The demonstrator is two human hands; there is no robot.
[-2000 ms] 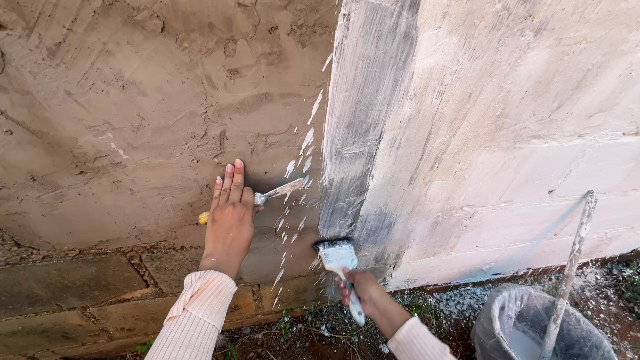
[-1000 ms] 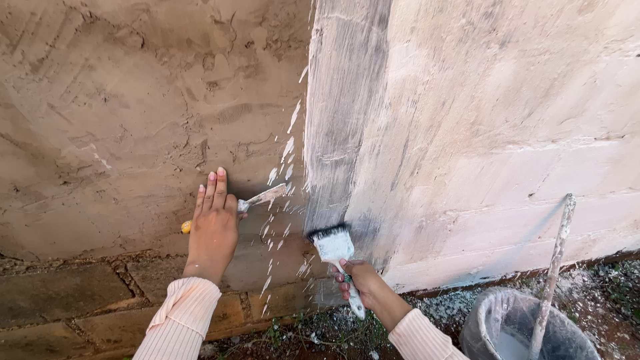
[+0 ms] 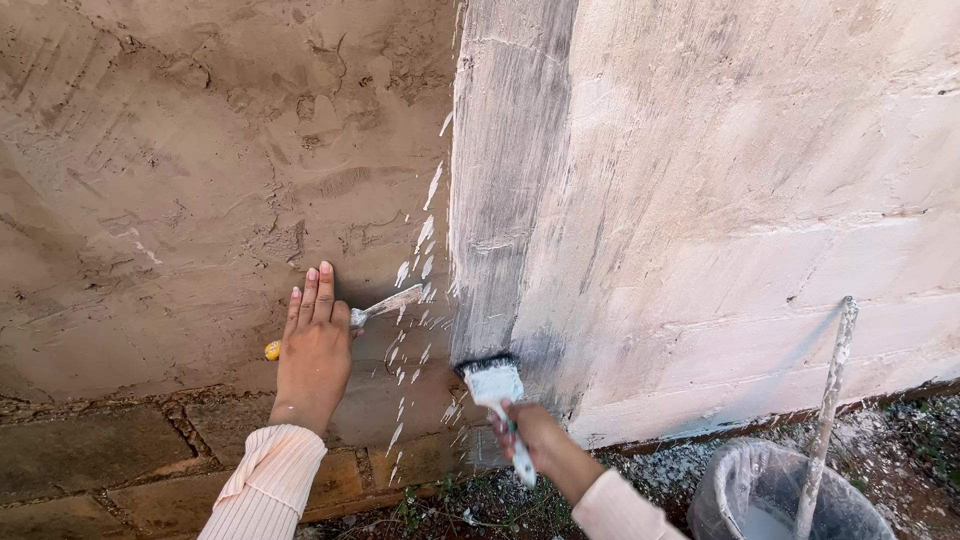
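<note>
My left hand (image 3: 315,352) lies against the brown plastered wall (image 3: 187,225), fingers pointing up. Under its palm it holds a slim scraper (image 3: 394,301), whose paint-smeared blade sticks out to the right and whose yellow handle end shows at the left. My right hand (image 3: 529,435) grips the handle of a wide paintbrush (image 3: 493,382) coated in white. The brush's dark bristles touch the low part of the corner, on a thinly whitened grey strip (image 3: 499,247). To its right spreads the white-coated wall (image 3: 750,225). White splashes mark the brown plaster between both hands.
At the lower right stands a plastic-lined bucket (image 3: 712,495) with white liquid, a paint-crusted stick (image 3: 829,412) leaning in it. Bare blocks (image 3: 90,446) run along the wall's base at the left. Soil with small weeds and white spatter (image 3: 495,510) lies below.
The brush was at the grey strip's lower part in both earlier frames and is there still. My left hand stays on the brown plaster with the scraper. The view has shifted slightly.
</note>
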